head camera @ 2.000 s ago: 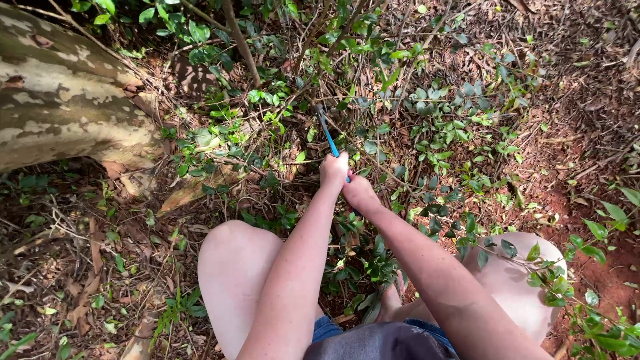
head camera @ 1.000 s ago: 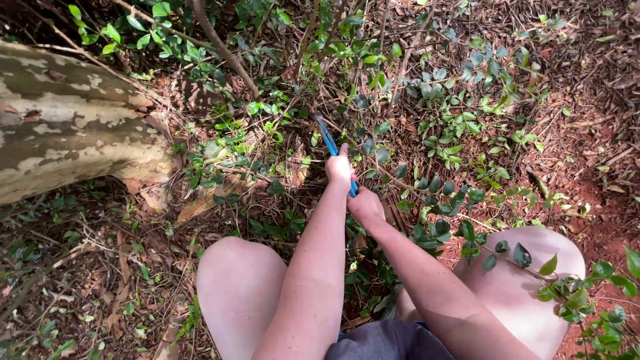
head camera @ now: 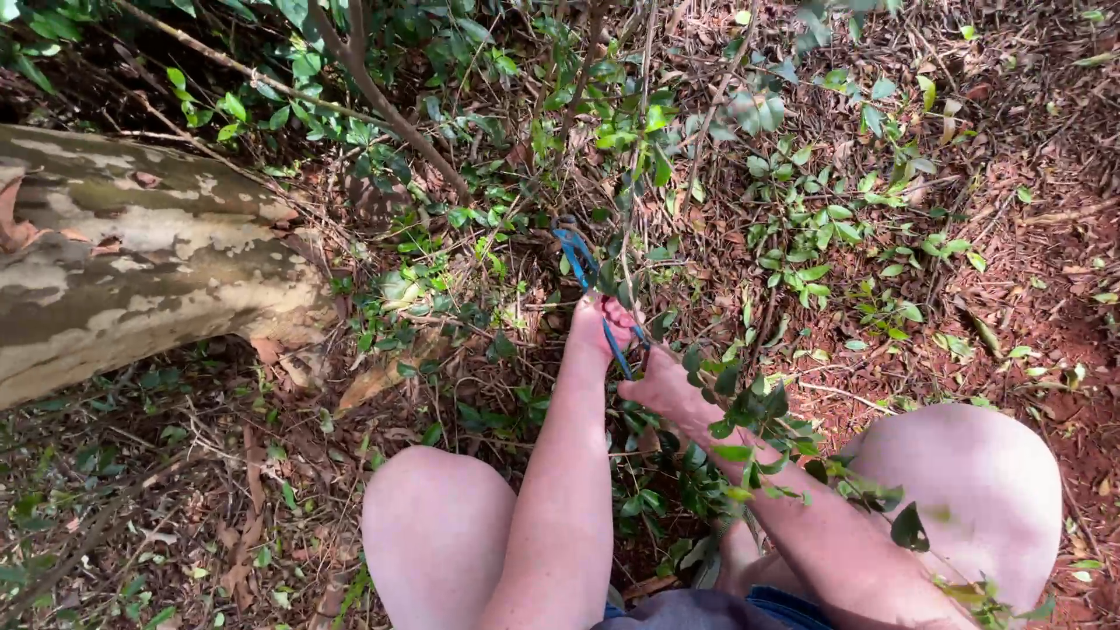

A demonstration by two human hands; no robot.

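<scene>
A blue two-handled cutting tool [head camera: 575,254], probably loppers or shears, reaches away from me low among thin stems, its handles spread apart. My left hand [head camera: 604,322] is closed around it near the middle. Lower and to the right, my right hand [head camera: 662,381] is at the near end of the handles, thumb spread, partly behind leaves; its grip is not fully visible. The tool's head lies against a woody stem or root [head camera: 560,224] near the ground, and its blades are hard to make out. A leafy branch [head camera: 761,420] crosses over my right forearm.
A thick trunk with mottled, peeling bark [head camera: 131,262] stands at the left. A bare brown stem [head camera: 394,114] slants down from the top. Leafy seedlings [head camera: 814,236] grow in the leaf litter at the right, beside reddish soil [head camera: 1085,437]. My bent knees flank my arms.
The tool's handles, close together before, are now spread apart. My right hand has opened at the thumb near the handle end. The leafy branch now lies across my right forearm.
</scene>
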